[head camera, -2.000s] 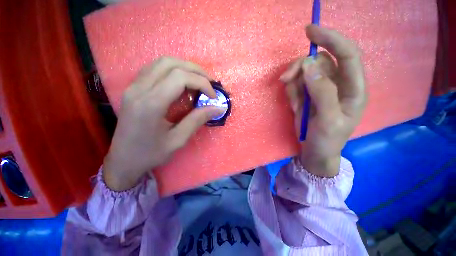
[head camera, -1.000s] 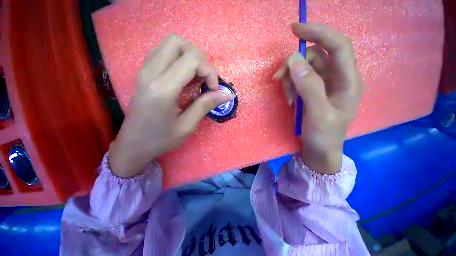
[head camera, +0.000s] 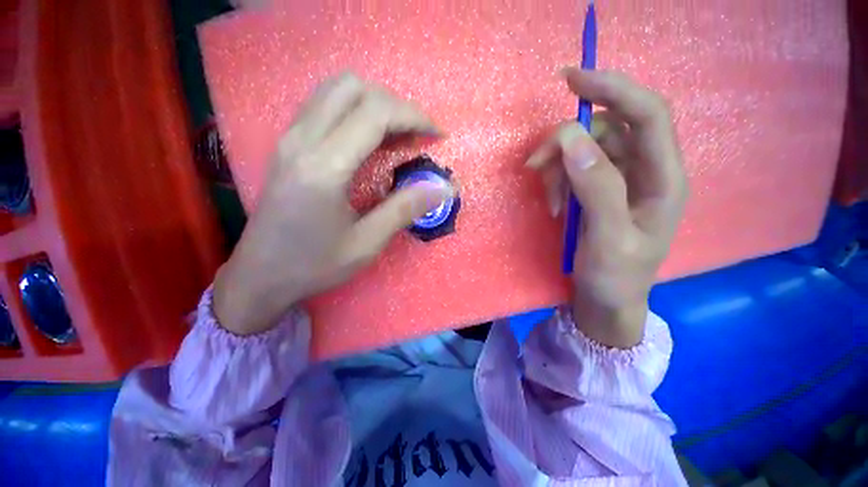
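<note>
A round watch head (head camera: 440, 211) with a dark angular rim and a bright blue-white disc facing up lies on the pink foam pad (head camera: 476, 276). My left hand (head camera: 324, 195) is over its left side. The thumb tip lies across the disc, and the index finger is raised apart above the rim. Whether the thumb presses on it cannot be told. My right hand (head camera: 623, 181) holds a slim blue-violet stick (head camera: 589, 48) between thumb and fingers to the right of the watch head. Its pointed end is up, away from the watch head.
A red foam tray (head camera: 90, 357) stands at the left, with glossy dark round pieces (head camera: 46, 302) in square pockets. A dark gap with a glinting thing runs between tray and pad. A blue surface (head camera: 752, 314) lies at the near right. Pink striped sleeves show below.
My left index finger has lifted off the watch head's rim; the thumb stays over the disc. The pad and watch head sit slightly further right in view. The stick's upper tip now shows.
</note>
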